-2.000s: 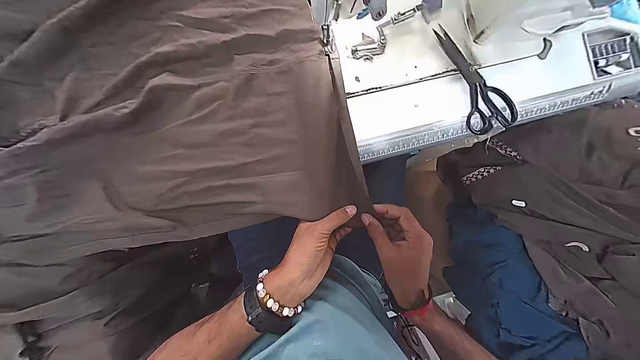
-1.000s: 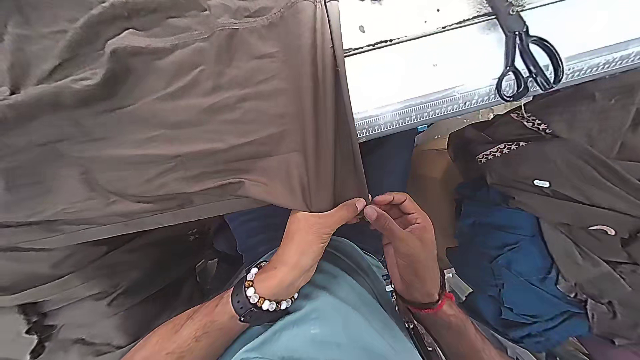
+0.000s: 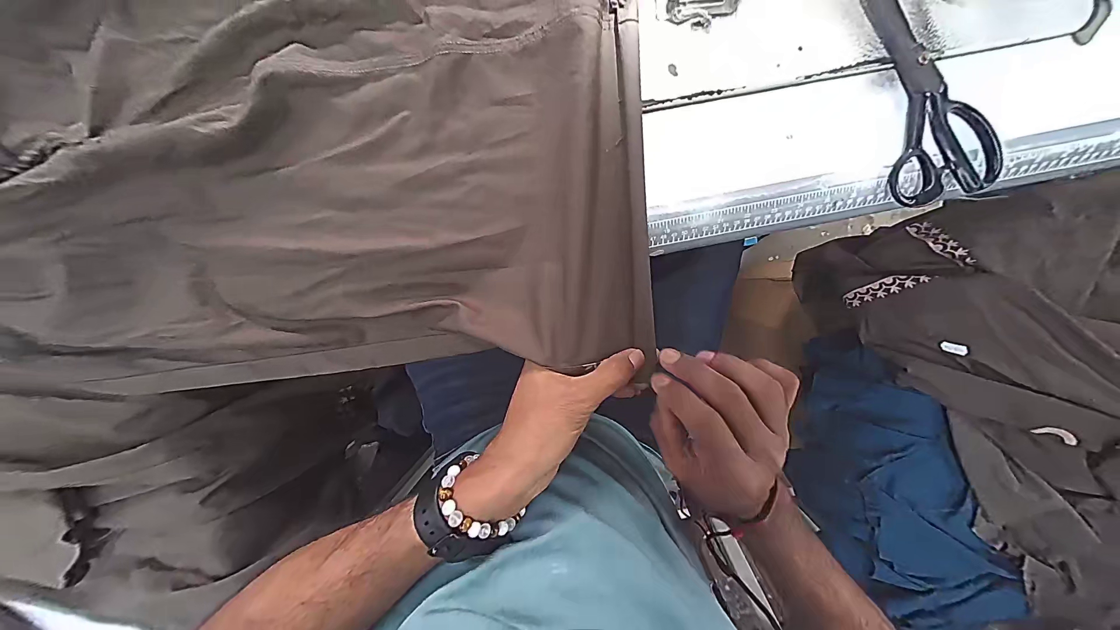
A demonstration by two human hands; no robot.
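Note:
A large brown cloth point(image 3: 420, 210) spreads over the left half of the view, with a folded strip along its right edge. My left hand point(image 3: 551, 420), with a dark watch and a beaded bracelet, pinches the cloth's lower right corner between thumb and fingers. Just right of that corner, my right hand point(image 3: 726, 420) has its thumb and fingertips together at the cloth's edge; whether cloth is between them is hard to tell. The lower fingers of my left hand are hidden under the cloth.
Black-handled scissors point(image 3: 945, 149) lie on the white sewing table point(image 3: 779, 131), above a measuring scale point(image 3: 787, 210) along its front edge. At right are dark garments point(image 3: 1006, 324) with patterned trim and a blue cloth point(image 3: 884, 455). More dark fabric point(image 3: 219, 490) hangs at lower left.
Two seconds ago both hands were at the cloth's corner; my right fingertips now sit slightly apart from my left thumb. The view has moved closer and lower, and the machine's needle area has largely left it.

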